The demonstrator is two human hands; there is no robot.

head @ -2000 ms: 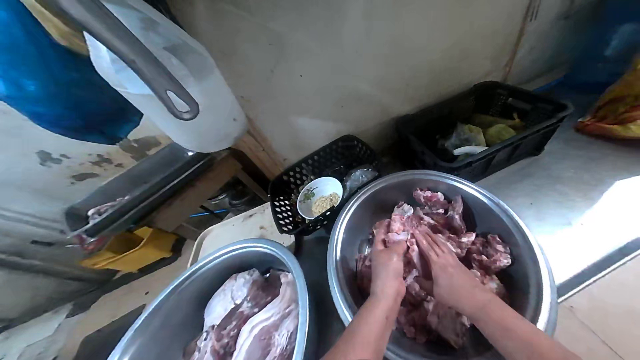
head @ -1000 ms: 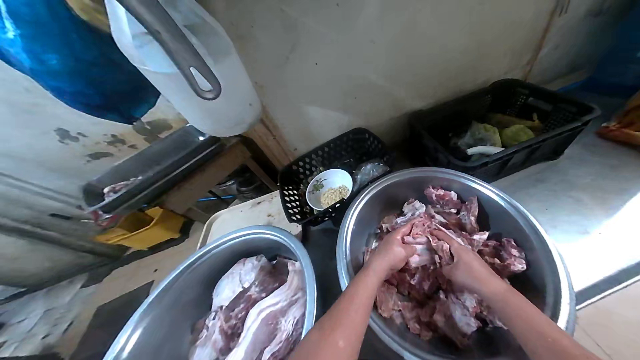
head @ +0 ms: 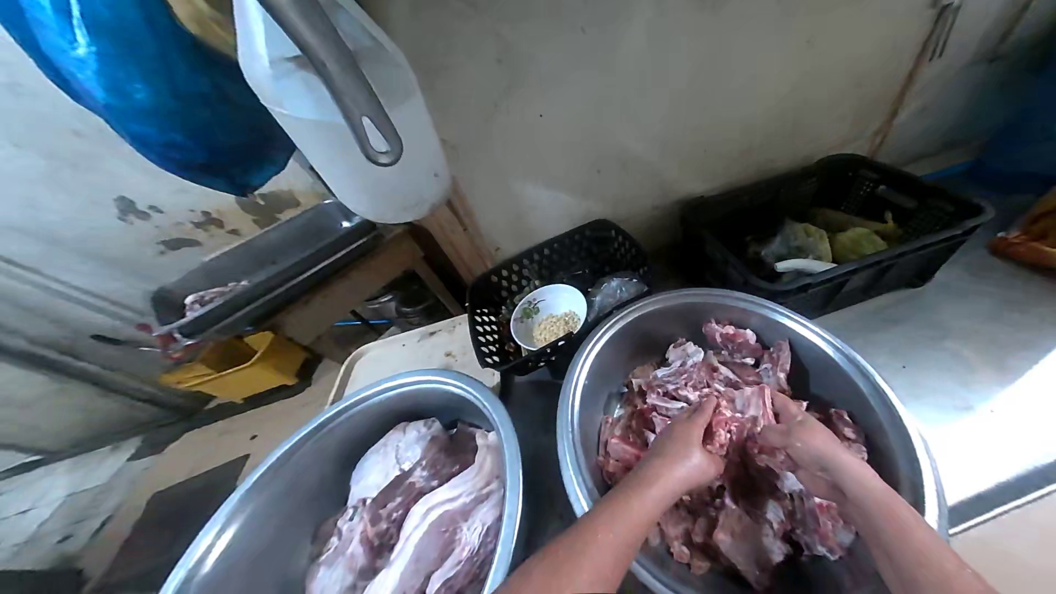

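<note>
Chopped raw meat pieces with bone (head: 747,536) fill much of a round metal basin (head: 582,396) at the right. Both of my hands are in this basin. My left hand (head: 689,445) has its fingers around a chunk of meat near the middle of the heap. Close on its right, my right hand (head: 800,445) grips meat too, its fingertips partly hidden among the pieces. A second metal basin (head: 272,487), at the lower left, holds large slabs of raw meat (head: 429,511).
Behind the basins, a black perforated basket (head: 561,256) holds a bowl (head: 528,318) of chopped pale bits. A black crate (head: 932,247) with bagged items stands at the back right. A plastic jug (head: 355,148) and a blue bag (head: 190,99) hang at upper left.
Both hands have shifted within the heap; two seconds ago they lay flatter on top of the meat, and now their fingers are curled into it.
</note>
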